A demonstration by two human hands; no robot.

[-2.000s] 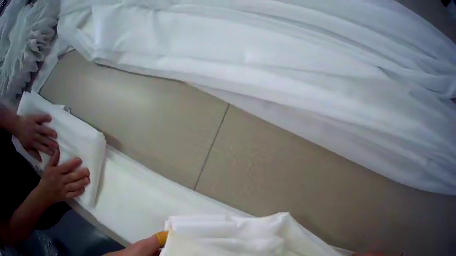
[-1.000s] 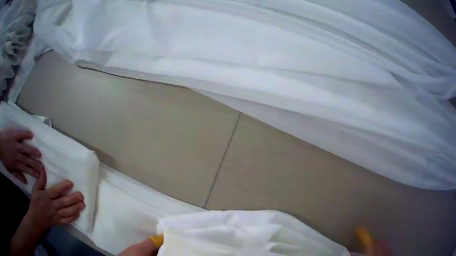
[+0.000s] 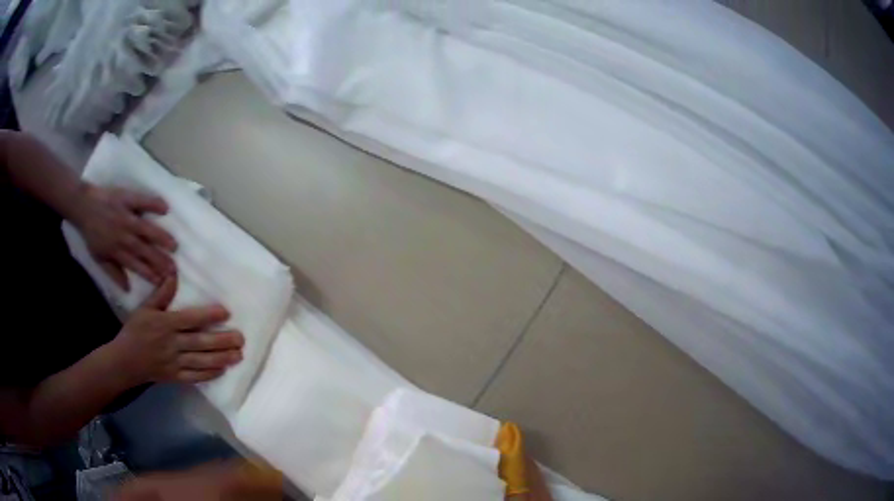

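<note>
The white sheer curtain panel (image 3: pixel 314 391) lies as a flat strip along the near table edge. Its near end is folded over in layers (image 3: pixel 431 465) at the bottom centre. My right hand (image 3: pixel 515 465), with yellow-orange finger cots, holds the right edge of these layers and is cut off by the bottom edge. My left hand (image 3: pixel 211 481) is blurred at the bottom left, beside the strip; a yellow-orange cover shows at its fingertips, and its grip cannot be made out. At the left, another person's two hands (image 3: pixel 186 338) lie flat on the panel's thick folded pad (image 3: pixel 235 259).
A long white sheer curtain (image 3: pixel 549 127) spreads across the far side of the beige table (image 3: pixel 392 264). A ruffled white pleated pile (image 3: pixel 108 68) lies at the upper left. A small white piece sticks out behind the folded pad. The other person's dark clothing is at the left edge.
My right hand has come in from the right to the folded layers. My left hand has moved left, off the layers. The layered end looks shorter. The view has shifted.
</note>
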